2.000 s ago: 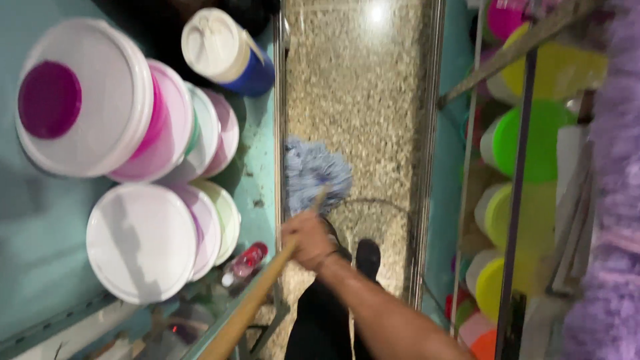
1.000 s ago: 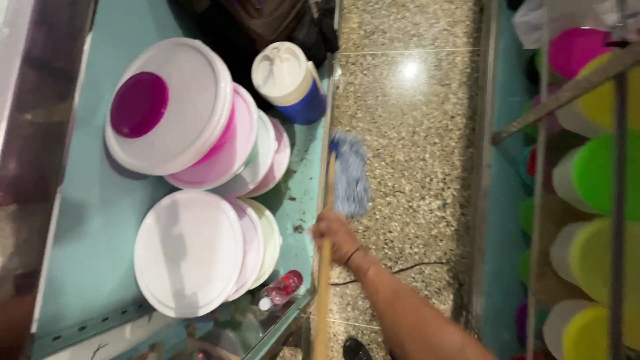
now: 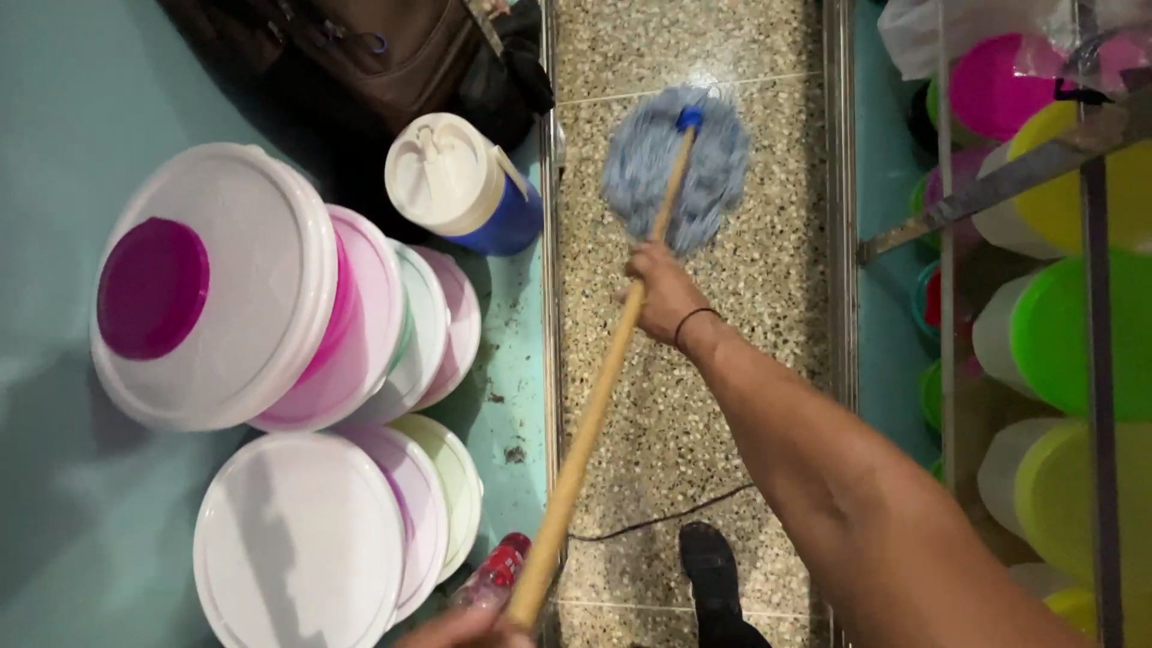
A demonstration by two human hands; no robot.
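My right hand [image 3: 661, 292], with a dark band at the wrist, grips the wooden mop handle [image 3: 585, 432] a little below the mop head. At the bottom edge my left hand [image 3: 468, 630] is partly in view, wrapped around the lower part of the same handle. The blue-grey string mop head [image 3: 639, 171] with its blue socket [image 3: 689, 118] lies spread on the speckled terrazzo floor [image 3: 612, 504] between two shelf edges. A plastic bottle with a red label [image 3: 504, 562] lies just beyond my left hand.
On the left teal shelf [image 3: 508, 360] stand stacked lidded tubs [image 3: 297, 531], a white-and-blue jug [image 3: 445, 175] and a dark bag [image 3: 396, 63]. Bright-lidded containers [image 3: 1080, 333] line the right shelf behind a metal strut [image 3: 990, 184]. A thin cable [image 3: 661, 520] crosses the floor near my shoe [image 3: 706, 549].
The mop head has moved from beside the left shelf edge out to the middle of the aisle, farther from my feet. My left hand has come into view on the handle.
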